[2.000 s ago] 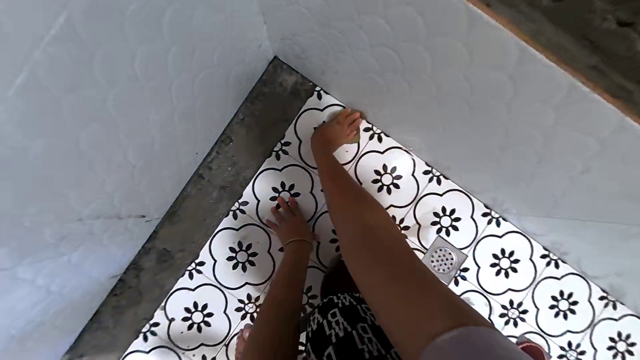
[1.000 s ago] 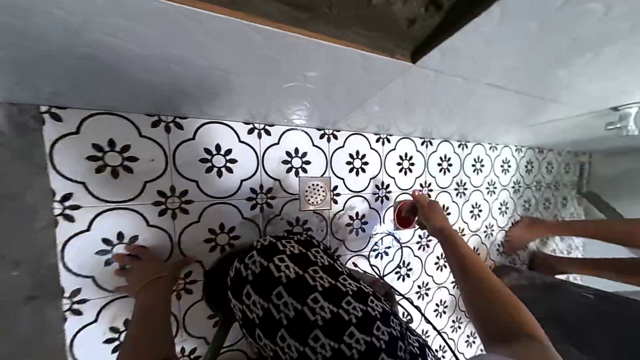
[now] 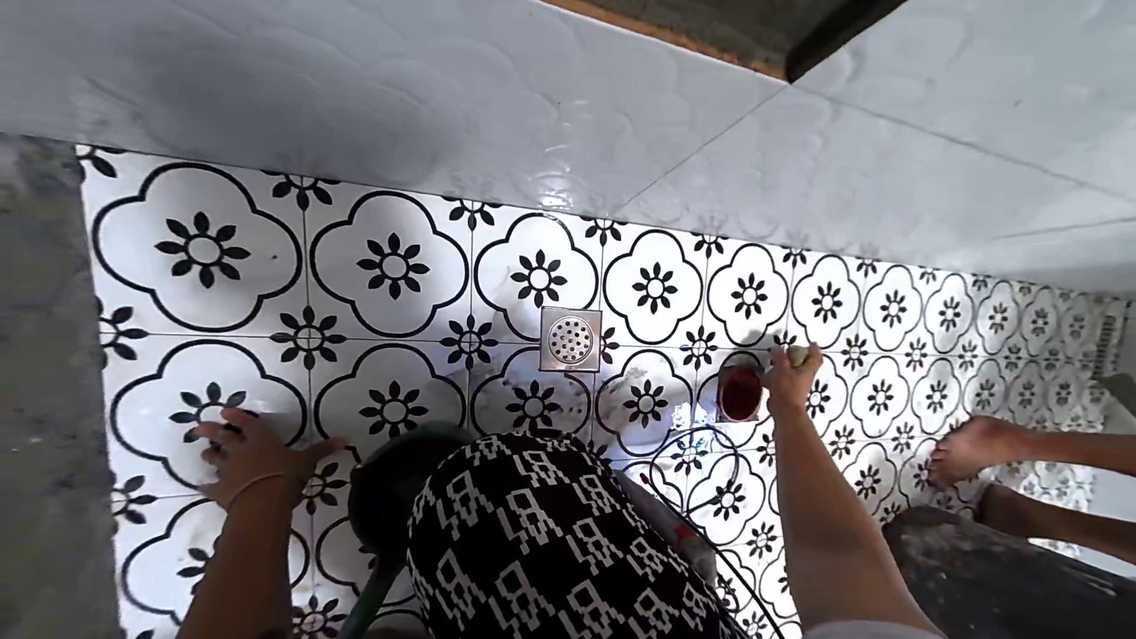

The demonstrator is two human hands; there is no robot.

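My left hand (image 3: 253, 457) rests with its fingers spread on the black-and-white patterned floor tiles (image 3: 390, 306) at the lower left. A thin band circles its wrist. Right of centre, my right hand (image 3: 790, 382) is closed on a small pale object (image 3: 798, 356), perhaps a sponge or cloth; most of it is hidden in the fingers. Just left of that hand stands a small container with dark red inside (image 3: 740, 393). A square metal floor drain (image 3: 571, 340) lies between my two hands. The dark bowl of a green-handled dipper (image 3: 399, 484) is beside my patterned clothing.
A black cable (image 3: 737, 568) loops over the tiles near my right arm. Another person's bare feet (image 3: 972, 448) are on the floor at right. A glossy light tiled wall (image 3: 399, 106) runs along the far side. Bare grey concrete (image 3: 44, 382) borders the tiles at left.
The view has swung right, away from the corner seen two seconds ago. My right hand was at the red container one second ago and is now just right of it. My left hand stays on the tiles.
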